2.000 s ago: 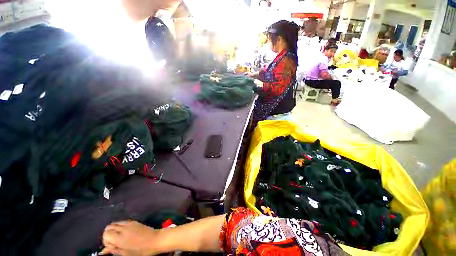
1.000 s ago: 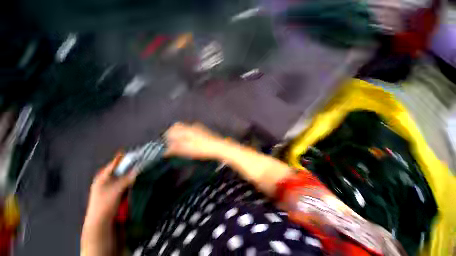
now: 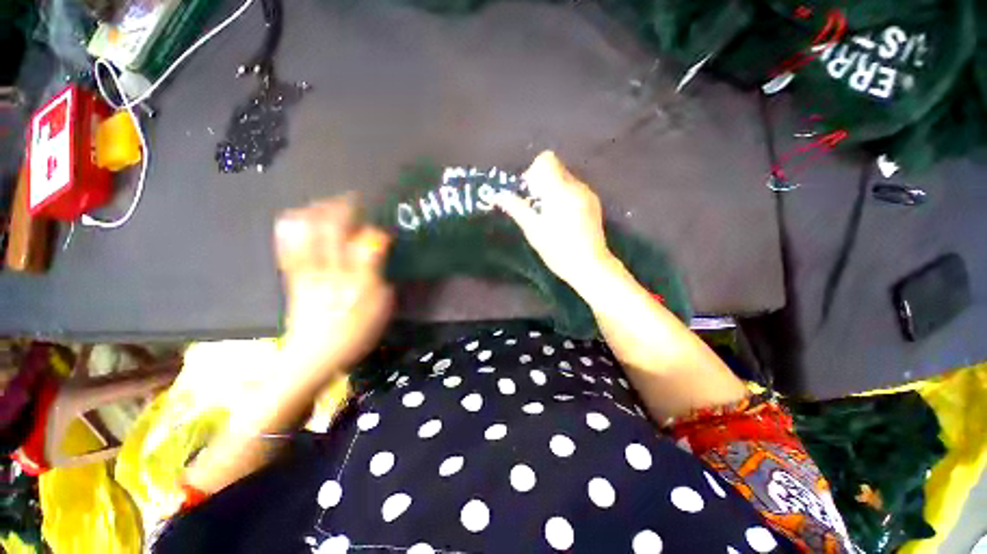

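Observation:
A dark green fuzzy garment (image 3: 460, 251) lies over the table's front edge at my lap, with white "MERRY CHRISTMAS" lettering in a curve on it, partly covered by my right hand. My right hand (image 3: 560, 216) is closed on the garment at the lettering's right end. My left hand (image 3: 333, 265) is blurred at the garment's left edge, fingers bent; whether it grips the cloth cannot be told. No needle or thread can be made out.
The dark grey table (image 3: 433, 76) bears a red-and-white box (image 3: 65, 154) with a white cable, shiny black beads (image 3: 258, 132), a black phone (image 3: 933, 298), small dark snips (image 3: 898, 194) and heaped green garments (image 3: 866, 65). Yellow sacks (image 3: 92, 509) flank my lap.
The view has swung down and left onto the table and my lap. Both hands are now at the lettered green garment; the pale bunched thing between them earlier is no longer seen.

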